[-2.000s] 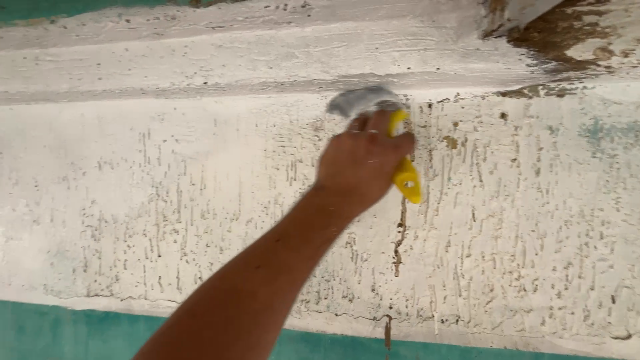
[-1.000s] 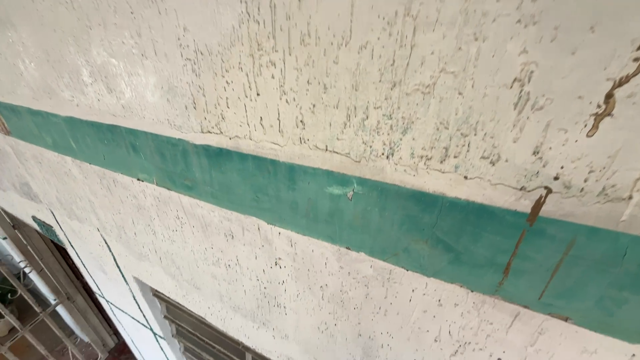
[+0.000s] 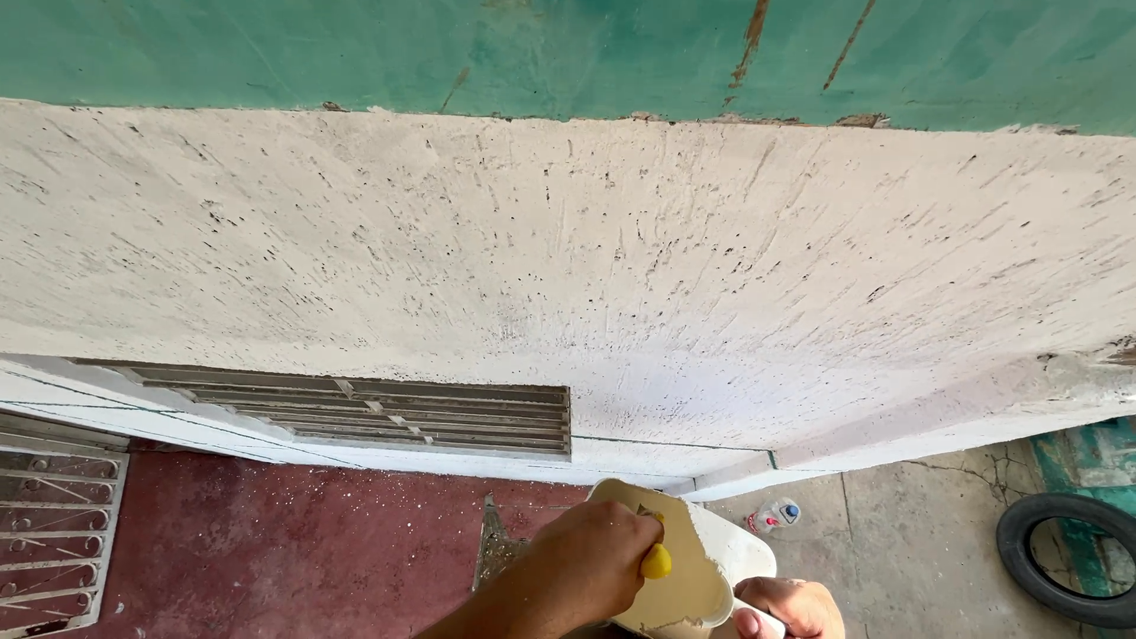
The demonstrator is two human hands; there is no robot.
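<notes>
At the bottom centre, my left hand (image 3: 593, 557) reaches in from the lower left over a white plastic container (image 3: 744, 543) and grips a tool by its yellow handle (image 3: 656, 561). The tool's head is hidden by the hand and the container. Cream-coloured paint or a similar coating (image 3: 679, 590) shows inside the container. Right of it, my right hand (image 3: 794, 607) is closed around the container's white handle (image 3: 759, 617). Ahead is a rough, pitted white wall (image 3: 568, 257) below a green band (image 3: 568, 58) with brown streaks.
A louvred window (image 3: 426, 413) lies low in the wall. Far below are a red floor (image 3: 293, 541) with white specks, a white metal grille (image 3: 55, 541) at left, and grey concrete (image 3: 874, 550) with a plastic bottle (image 3: 774, 516) and a black tyre (image 3: 1012, 550) at right.
Two seconds ago my left hand held the yellow-handled tool against the upper white wall; now it is at the container. The view has swung down, and my right hand and the container have come into sight.
</notes>
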